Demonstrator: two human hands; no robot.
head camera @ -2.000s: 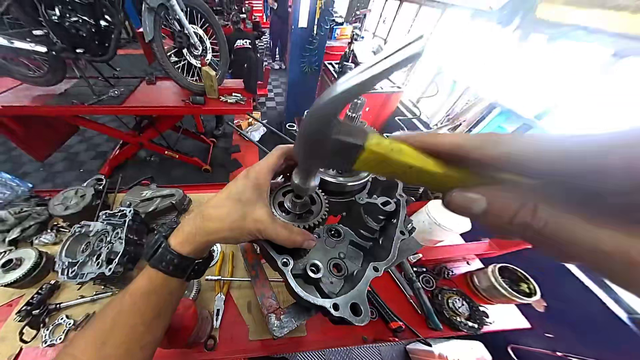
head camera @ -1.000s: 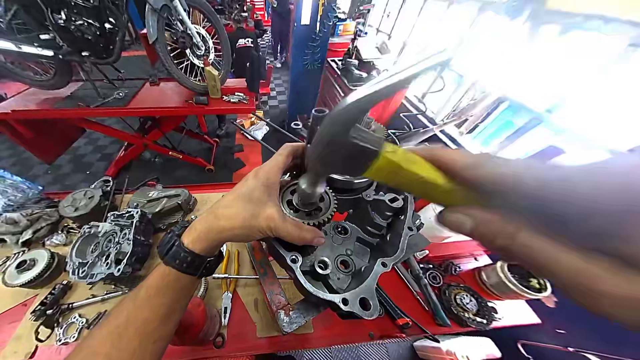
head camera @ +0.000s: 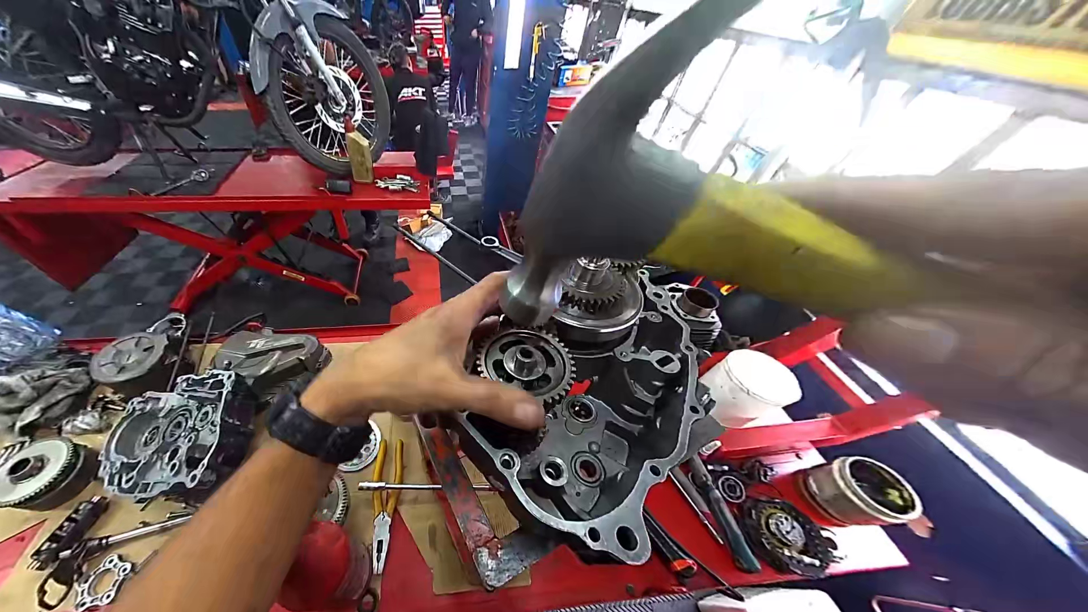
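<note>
My left hand [head camera: 425, 365] grips the near left side of the engine crankcase half [head camera: 629, 527], its thumb lying just below a toothed metal gear [head camera: 526, 364] mounted in the case. My right hand [head camera: 960, 314], blurred, holds a claw hammer [head camera: 620, 187] by its yellow handle. The hammer's face hangs just above and behind the gear; whether it touches anything cannot be told. Behind the gear a crankshaft assembly [head camera: 595, 310] stands upright in the case, partly hidden by the hammer head. The fingers of my left hand are mostly hidden behind the gear.
Yellow-handled pliers [head camera: 384, 510], another crankcase half [head camera: 174, 433] and a clutch basket [head camera: 38, 472] lie left on cardboard. A red metal bracket [head camera: 459, 510] sits under the case. At right are a white container [head camera: 752, 387], a metal can [head camera: 863, 491] and tools. A motorcycle stands on a red lift [head camera: 255, 191].
The hammer head, earlier down over the gear's centre, now sits above the gear's far edge and looks larger in view. My left hand stays on the case beside the gear.
</note>
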